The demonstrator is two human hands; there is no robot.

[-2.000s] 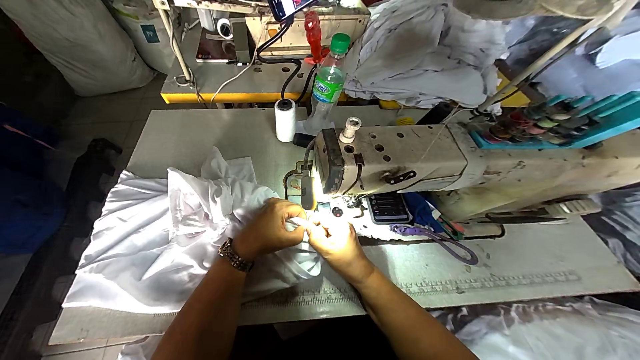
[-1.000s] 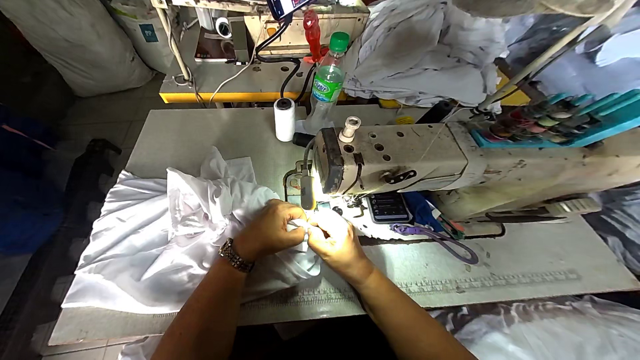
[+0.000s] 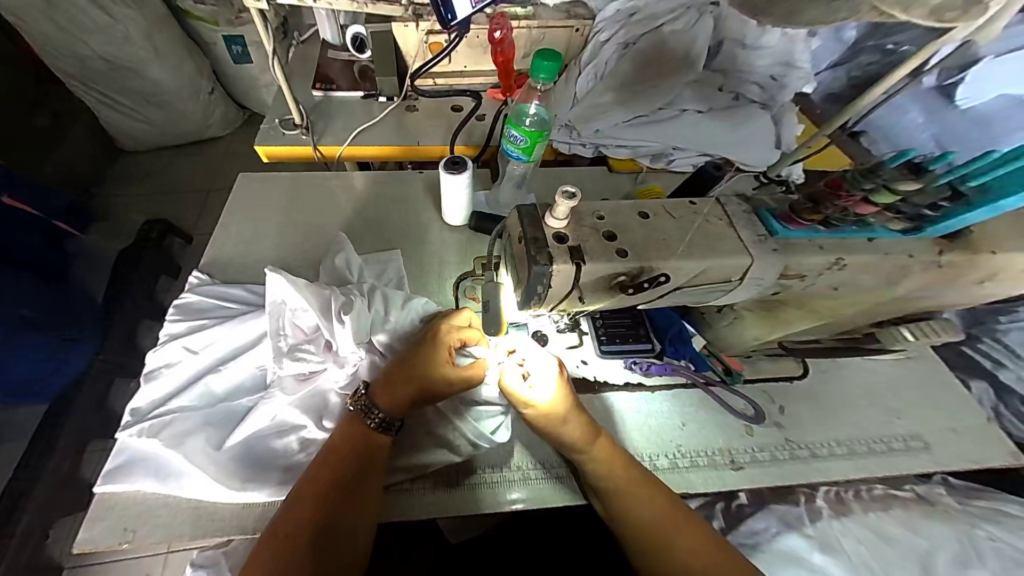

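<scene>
White satiny fabric [image 3: 232, 400] lies bunched on the left of the sewing table [image 3: 288, 208]. My left hand [image 3: 440, 356], with a watch on its wrist, pinches an edge of this fabric just in front of the needle area of an industrial sewing machine [image 3: 664, 256]. Close beside it, my right hand [image 3: 540, 384] has its fingers bent on the same edge, under the bright glare of a small lamp [image 3: 494, 308]. The glare hides the fingertips of my right hand and the presser foot.
A white thread cone [image 3: 456, 192] and a plastic bottle with a green cap [image 3: 526, 128] stand behind the machine head. Under its arm lie a phone [image 3: 622, 333] and purple-handled scissors [image 3: 704, 384]. A teal bobbin rack [image 3: 904, 200] sits on top. More white fabric [image 3: 680, 80] is heaped behind.
</scene>
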